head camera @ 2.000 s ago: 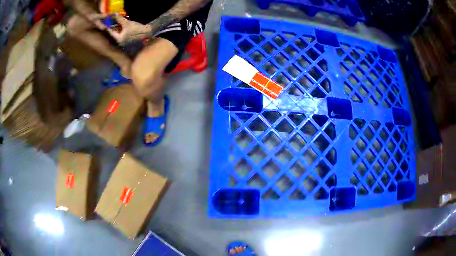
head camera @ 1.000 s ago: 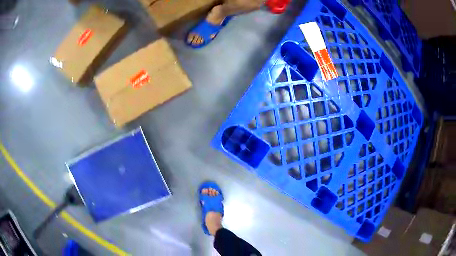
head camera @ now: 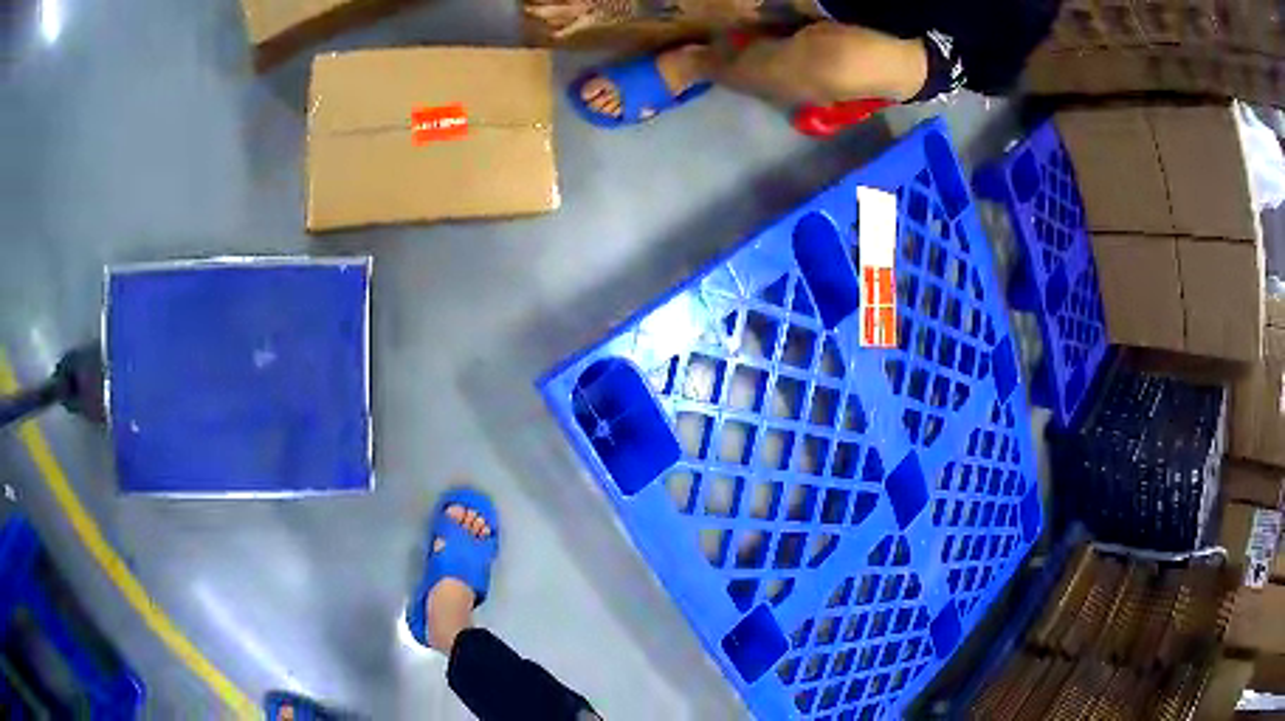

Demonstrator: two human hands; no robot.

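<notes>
A large blue plastic pallet (head camera: 902, 486) lies on the grey floor in front of me. A white and orange-red label strip (head camera: 877, 268) lies on its upper part. A closed brown carton (head camera: 431, 176) with an orange-red sticker sits on the floor at the upper left. A blue square floor scale plate (head camera: 240, 378) with a pale metal rim lies below it, to the left. Neither of my hands is in view. A foot in a blue sandal (head camera: 462, 549) and a black trouser leg show at the bottom.
Another person's leg (head camera: 832, 64) and sandalled foot are at the top, with a hand on a carton. Stacked brown cartons (head camera: 1163, 176), a black crate (head camera: 1149, 458) and flattened cartons (head camera: 1106, 641) line the right. A second blue pallet (head camera: 1064, 268) stands beyond the large one. A yellow line crosses the lower left.
The view has turned and moved. The scale plate now lies square at the left, one carton has mostly left the top edge, and the stacks at the right show more.
</notes>
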